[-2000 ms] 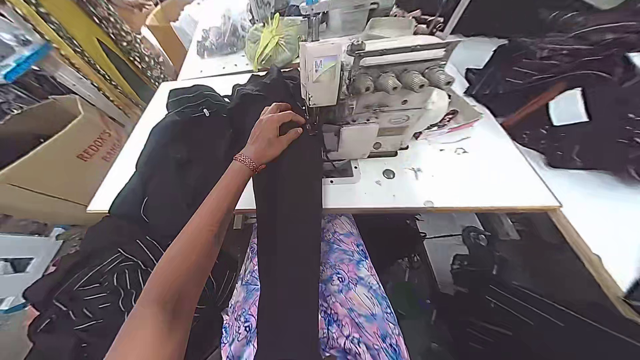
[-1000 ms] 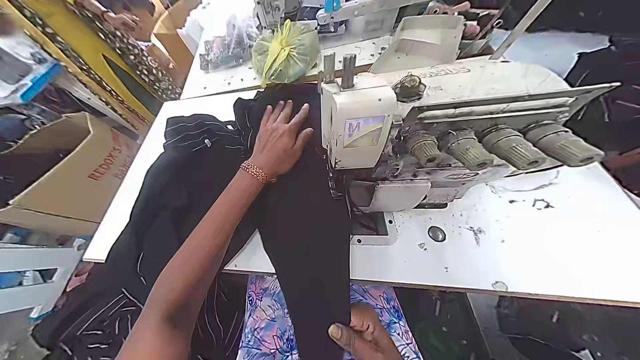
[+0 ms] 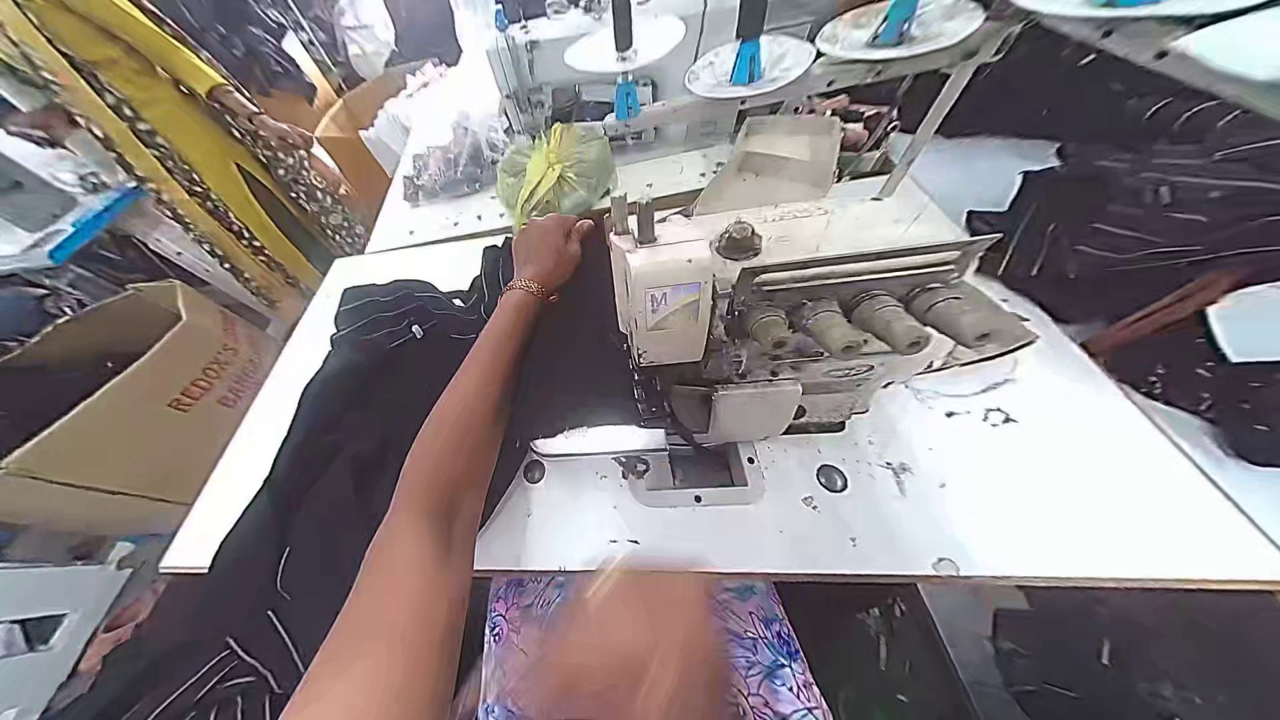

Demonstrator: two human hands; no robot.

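Note:
Black fabric (image 3: 575, 370) lies on the white table to the left of an overlock sewing machine (image 3: 670, 290), one edge reaching its presser area. My left hand (image 3: 552, 252), with a beaded bracelet at the wrist, grips the far part of this fabric beside the machine head; its fingertips are hidden. A larger black garment (image 3: 370, 400) with pale thread lines spreads left of my forearm and hangs over the front edge. My right hand (image 3: 635, 635) is a blur over my patterned clothing, below the table edge; its fingers cannot be made out.
Behind the fabric sits a tied yellow-green plastic bag (image 3: 556, 170). A cardboard box (image 3: 130, 400) with dark cloth stands at the left. Thread stands (image 3: 750, 70) rise behind the machine. Another person's hand (image 3: 283, 132) is at the upper left. More black cloth (image 3: 1180, 200) lies at the right.
My left hand has moved farther back along the fabric. The fabric hanging over the front edge at the machine has gone from there. My right hand, on its lower end one second ago, is now off it.

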